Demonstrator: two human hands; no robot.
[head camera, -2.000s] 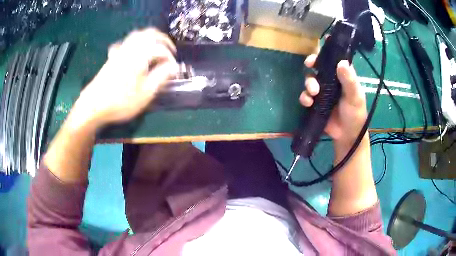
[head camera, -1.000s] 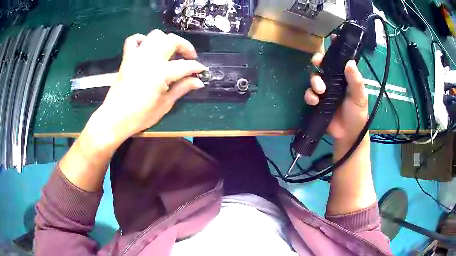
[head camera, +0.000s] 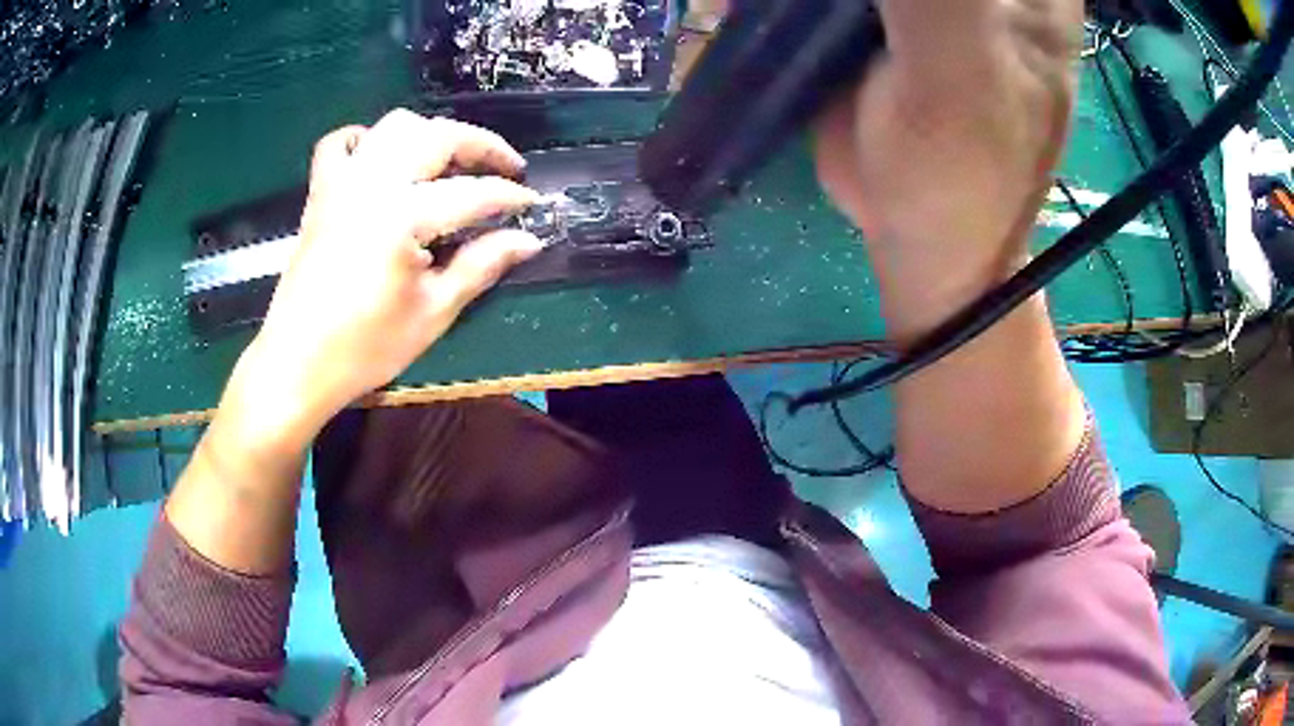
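A dark jig (head camera: 603, 263) lies on the green bench, with a silver-white metal strip (head camera: 234, 267) in it at the left and a round metal piece (head camera: 664, 229) at its right end. My left hand (head camera: 405, 234) lies over the jig, thumb and fingertips at a small metal fitting (head camera: 546, 219). My right hand (head camera: 944, 156) is raised, blurred, around the black electric screwdriver (head camera: 773, 85). The screwdriver slants down to the left, its lower end over the jig's right part. Its bit cannot be made out.
A dark tray (head camera: 546, 92) with shiny fittings is behind the jig. Grey strips (head camera: 64, 305) lie in a row at left. Black cords and a white power strip (head camera: 1245, 234) are at right. The screwdriver's thick cord (head camera: 1022, 284) crosses my right forearm.
My right hand has lifted and swung the screwdriver from over the bench edge to the jig's right end. My left hand moved from over the strip to the fitting and has shifted slightly left since.
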